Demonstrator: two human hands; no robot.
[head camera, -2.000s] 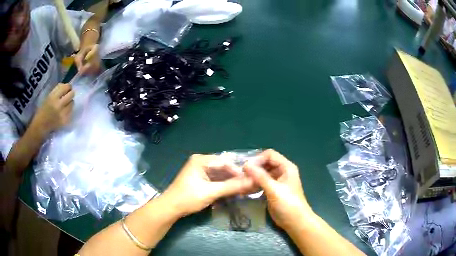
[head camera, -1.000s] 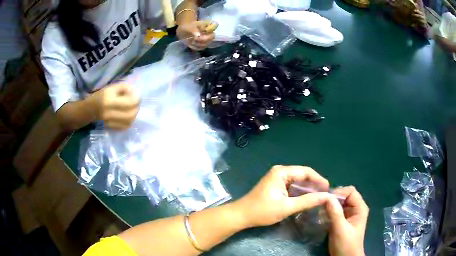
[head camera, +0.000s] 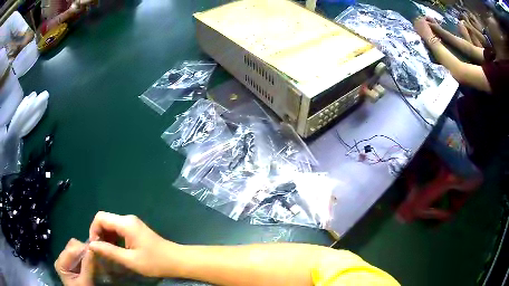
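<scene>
My right hand (head camera: 125, 246) is at the lower left of the view, its fingers pinching the top edge of a clear zip bag (head camera: 111, 273). My left hand (head camera: 72, 262) pinches the same edge right beside it, cut off by the bottom of the picture. The bag hangs below the fingers, mostly hidden and blurred; what is inside cannot be told. A glossy pile of packed bags (head camera: 245, 162) with dark cables lies on the table right of my hands. A tangled heap of black cables (head camera: 25, 206) lies at the left edge.
A beige metal instrument (head camera: 290, 50) stands behind the packed bags. Thin wires (head camera: 379, 151) lie on the pale board (head camera: 346, 195). More bags (head camera: 390, 44) lie beyond, near a person in a dark top (head camera: 485, 117). White pieces (head camera: 28, 114) lie at left; a red stool (head camera: 438, 192) stands at right.
The view has swung right, so my hands, the cable heap and the white pieces appear further left, and the instrument shows fully. Both hands still pinch the bag.
</scene>
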